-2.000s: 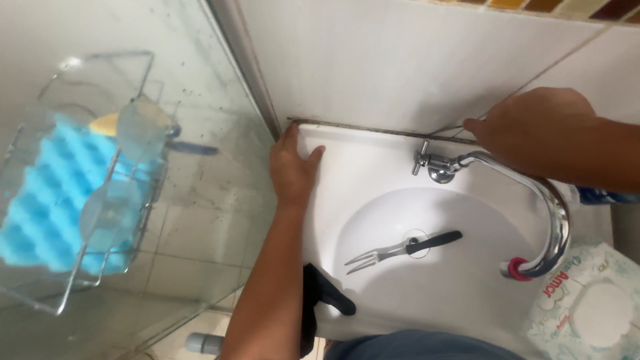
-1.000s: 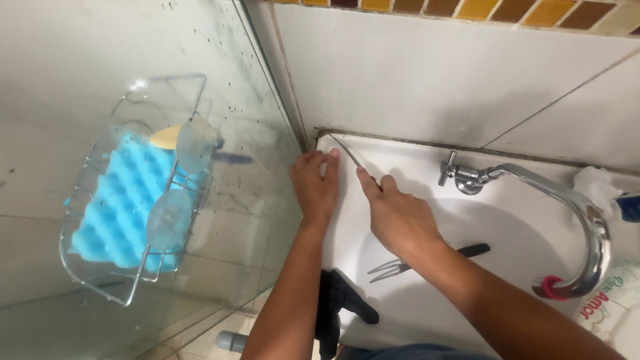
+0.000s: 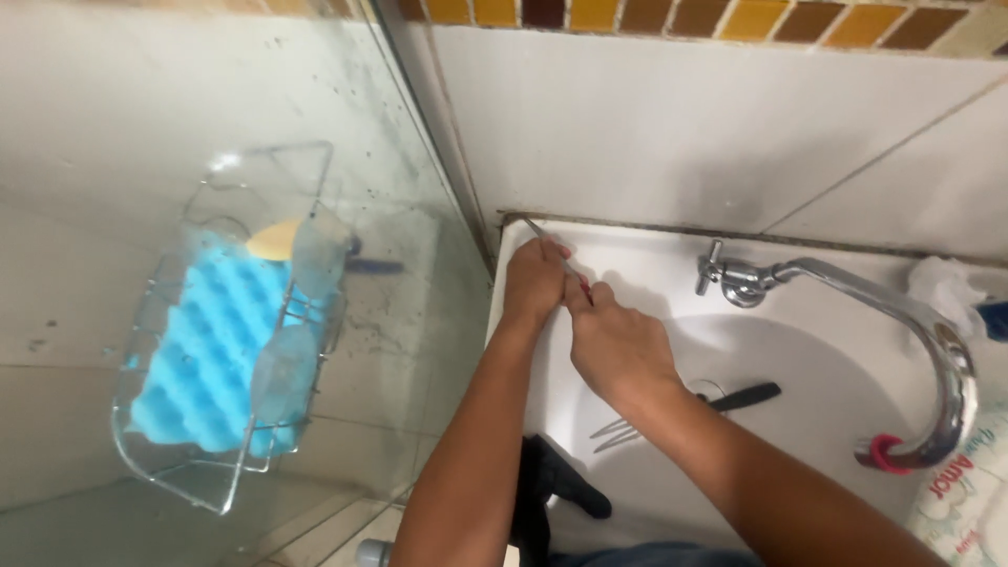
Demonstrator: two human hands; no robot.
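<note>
My right hand (image 3: 622, 342) grips a thin metal tool (image 3: 537, 228), which has some red near the fingers; it may be a knife, but its kind is not clear. The tool's tip touches the dark seam (image 3: 630, 224) at the back left corner of the white washbasin (image 3: 654, 256). My left hand (image 3: 537, 279) is closed around the tool's front part, just ahead of the right hand. In the bowl lies a two-pronged carving fork (image 3: 744, 397) with a black handle, partly hidden by my right forearm.
A chrome faucet (image 3: 866, 291) arches over the bowl's right side. Black gloves or cloth (image 3: 543, 488) hang at the front left rim. Left of the basin stands a glass panel (image 3: 378, 197), with a wire basket (image 3: 228, 492) holding blue foam (image 3: 213, 346). A printed pack (image 3: 965, 504) sits lower right.
My right hand has moved from beside the faucet to the back left corner. My left hand, apart from the tool a second ago, has closed on it.
</note>
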